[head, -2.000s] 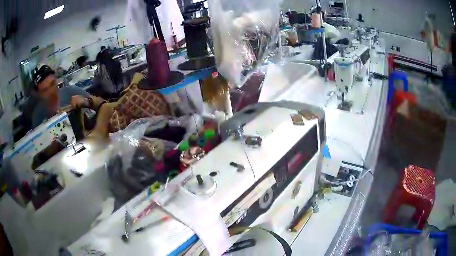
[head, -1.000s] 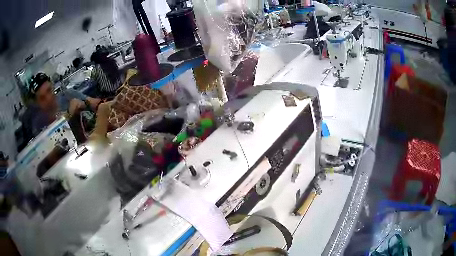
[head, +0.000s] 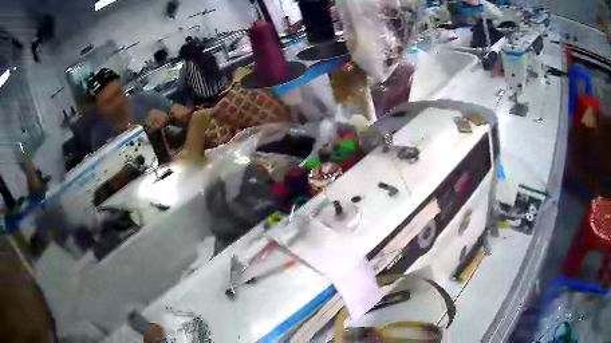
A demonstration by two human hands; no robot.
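The white sewing machine (head: pixel 429 154) lies diagonally across the middle of the head view, its dark panel facing right. A white fabric strip (head: pixel 345 271) drapes over its arm. Yellow-tan shears handles (head: pixel 395 333) are cut off at the bottom edge behind the arm. A thin pen with an orange-red end (head: pixel 271 269) lies on the machine top. A grey knob with an orange-brown base (head: pixel 149 328) shows at the lower left. The needle area is out of view. Neither of my hands can be made out; a blurred brown shape at the lower left edge is unclear.
A person (head: pixel 117 110) sits at another lit machine (head: pixel 110 171) at the left. Clear plastic bags with green and red spools (head: pixel 342 149) lie behind my machine. A maroon thread cone (head: pixel 268 53) stands beyond. A red stool (head: pixel 589 234) is at the right.
The camera view has turned left, so the machines, person and cones sit further right in the picture. The grey knob and the brown shape now show at lower left. No object has clearly moved.
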